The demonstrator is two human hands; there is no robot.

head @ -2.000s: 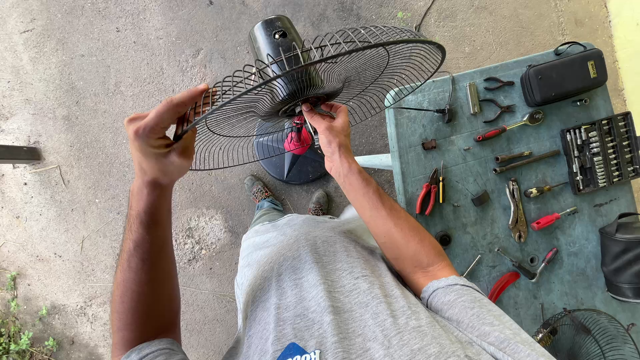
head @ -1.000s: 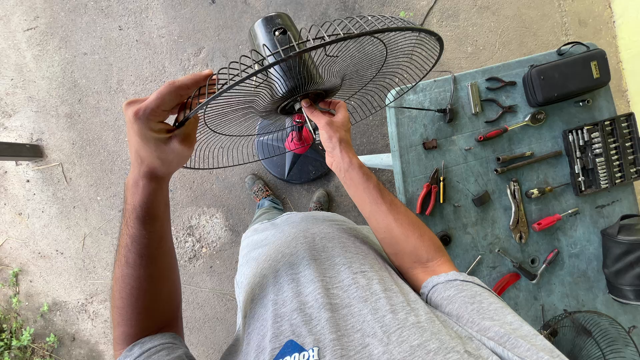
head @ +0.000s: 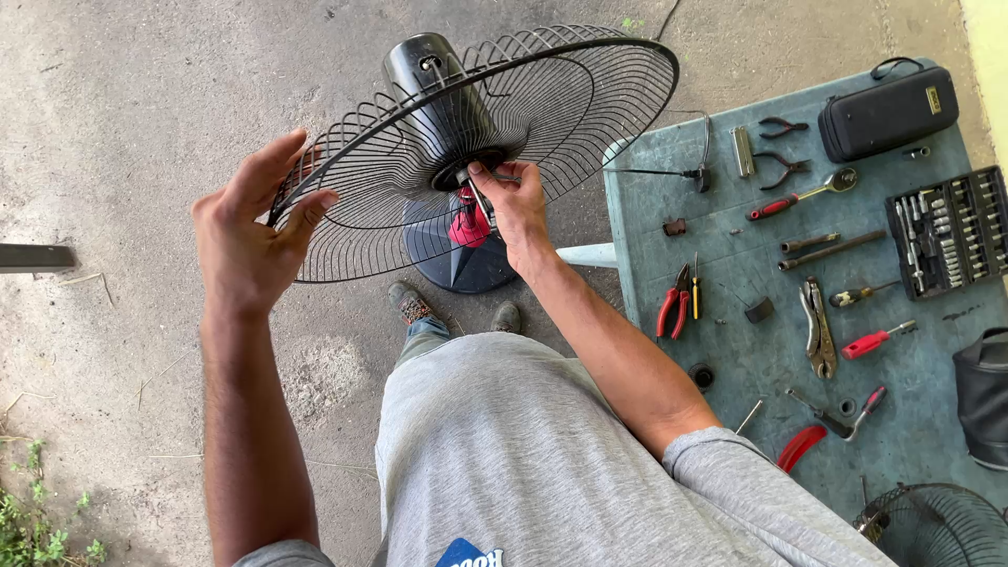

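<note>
A pedestal fan's black wire rear guard (head: pixel 583 102) stands tilted in front of the black motor housing (head: pixel 441 87). My left hand (head: pixel 256 216) grips the guard's rim at its left side, thumb on the near face. At the guard's center, my right hand (head: pixel 512 197) has its fingers and thumb around the hub by the motor shaft; a slim metal piece shows along the palm, and whether it is the shaft or a tool I cannot tell. Behind the wires are a red part (head: pixel 469 227) on the stand and the dark round base (head: pixel 461 260) on the ground.
On the right, a green table (head: pixel 756 315) holds a socket set (head: pixel 949 232), a ratchet (head: pixel 803 195), red pliers (head: pixel 675 303), locking pliers (head: pixel 817 331), a black case (head: pixel 890 110) and another wire guard (head: pixel 937 524). A cable (head: pixel 669 20) runs across the ground behind the fan.
Both hands stay at the guard's rim and center. The right hand's fingers have shifted slightly around the hub, and the guard's tilt has changed a little.
</note>
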